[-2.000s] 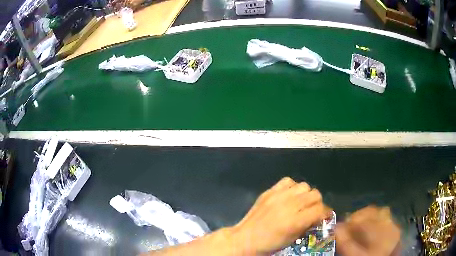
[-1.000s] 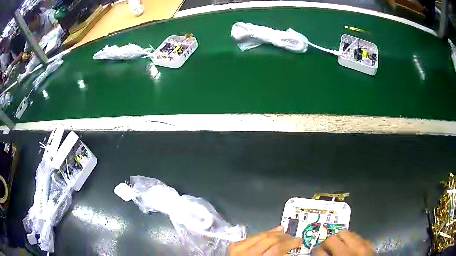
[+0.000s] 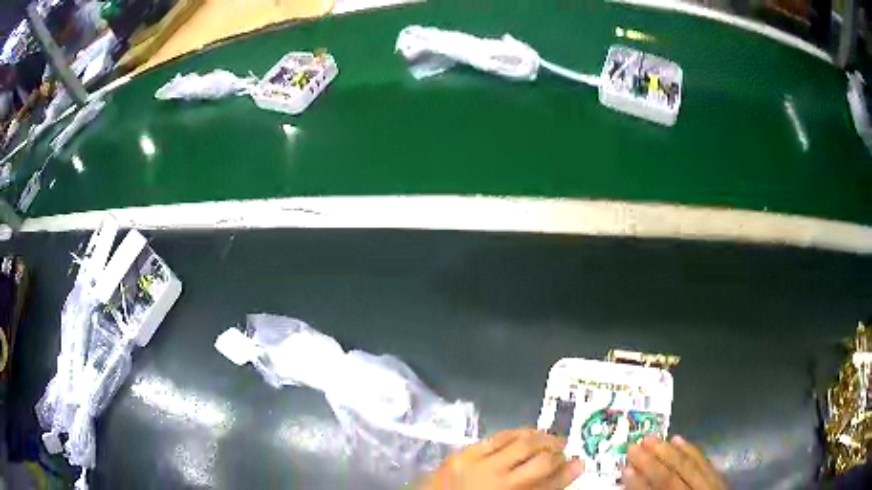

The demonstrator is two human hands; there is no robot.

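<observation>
An open white power strip housing point(image 3: 557, 383) lies on the dark worktop at the lower right, with green and other wires, small parts and a dark block inside. A brass contact strip point(image 3: 643, 359) lies at its top edge. My left hand point(image 3: 512, 463) is at the housing's lower left, fingers on its edge. My right hand point(image 3: 672, 466) is at the lower right, fingertips over the inner wires. Both hands are cut off by the bottom edge. A bagged power cord point(image 3: 368, 388) lies left of the housing, with a white plug point(image 3: 235, 345) at its far end.
A white housing point(image 3: 158, 304) with bagged cords point(image 3: 84, 368) lies at the left. A tangled pile of brass strips point(image 3: 849, 412) is at the far right. Beyond a pale rail point(image 3: 430, 212), the green conveyor point(image 3: 459, 144) carries open housings point(image 3: 294, 84) with bagged cords.
My hands moved from above the housing to its lower part, uncovering its upper part and the brass strip at its top edge. The units on the conveyor have shifted left in view.
</observation>
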